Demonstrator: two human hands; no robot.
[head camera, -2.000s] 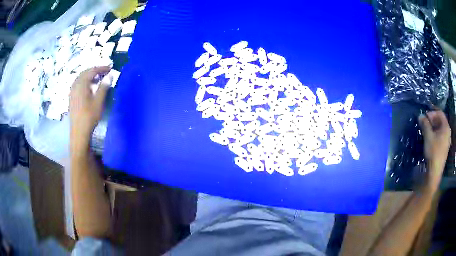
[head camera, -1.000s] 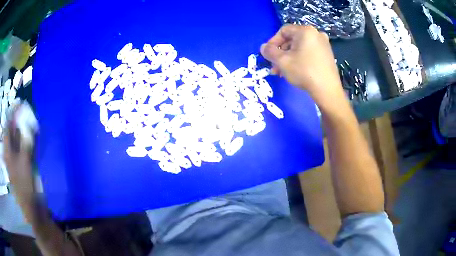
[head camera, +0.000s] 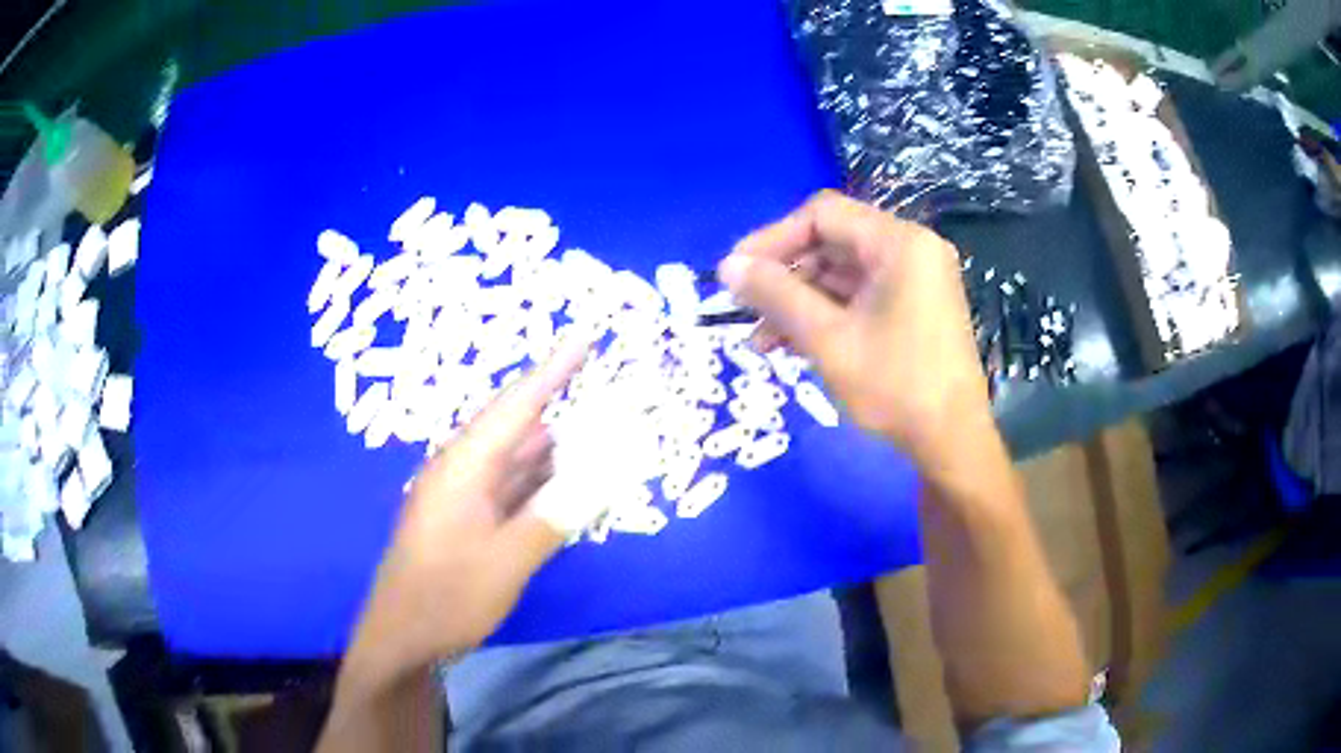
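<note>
Many white oval pieces (head camera: 427, 324) lie in a loose pile on the blue mat (head camera: 294, 544). My left hand (head camera: 478, 508) is over the lower left of the pile and holds a white housing (head camera: 581, 478) between thumb and fingers; its outline merges with the bright pieces behind it. My right hand (head camera: 882, 316) is over the pile's right side, thumb and finger pinched on a thin dark pin (head camera: 721, 315). A white piece shows just left of these fingertips; whether they touch it is unclear. The two hands are apart.
White housings (head camera: 59, 368) lie left of the mat, below a squeeze bottle (head camera: 96, 169) with a green nozzle. Right of the mat are a clear bag of black parts (head camera: 956, 111), scattered black pins (head camera: 1030, 331) and a shallow tray (head camera: 1162, 206) filled with white units. A cardboard carton (head camera: 1088, 544) stands below the bench.
My left hand has come from the mat's left edge to the pile with the white housing. My right hand has stayed by the pile's right side. The view has shifted slightly.
</note>
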